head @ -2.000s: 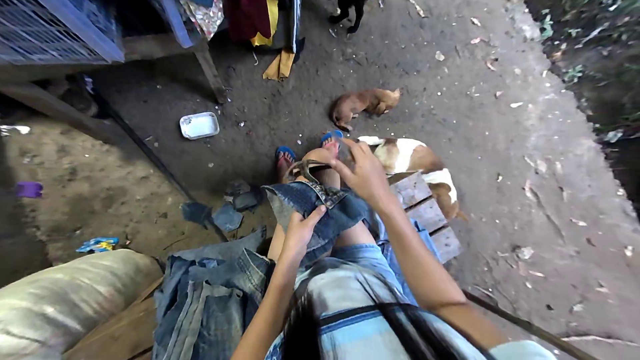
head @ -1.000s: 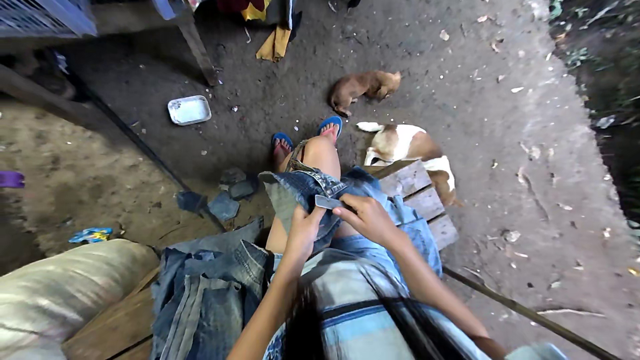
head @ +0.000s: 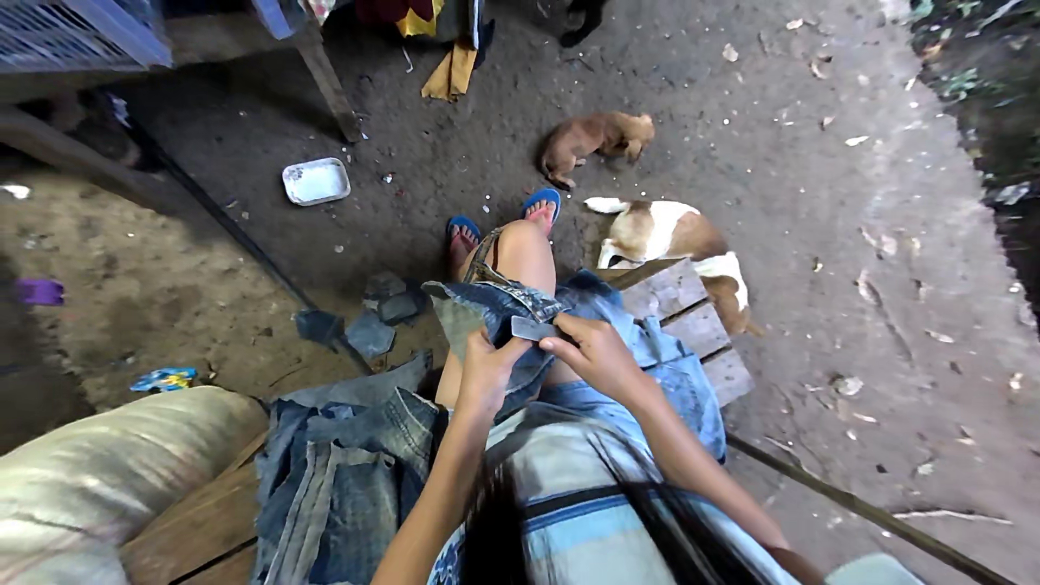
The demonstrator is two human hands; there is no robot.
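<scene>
A piece of denim [head: 520,313] with a thick seam lies across my lap. My left hand [head: 490,370] grips its near edge with thumb and fingers. My right hand [head: 593,351] pinches a small flat grey blade [head: 532,328], which rests against the denim by the seam. What kind of blade it is cannot be told. A denim strip hangs over one knee. More cut denim [head: 357,479] is heaped beside me on the left, and lighter blue denim [head: 670,382] lies on my right.
Near the wooden slats [head: 686,309] on the right lies a brown and white dog [head: 674,231], with a brown puppy [head: 597,142] beyond. A white tray [head: 316,181] and stones [head: 370,333] are on the dirt ground. A stuffed sack [head: 122,479] stands at the left.
Two seconds ago my right hand was raised over the knee; it has since come down to the denim beside my left hand. The grey blade shows between the hands from one second ago.
</scene>
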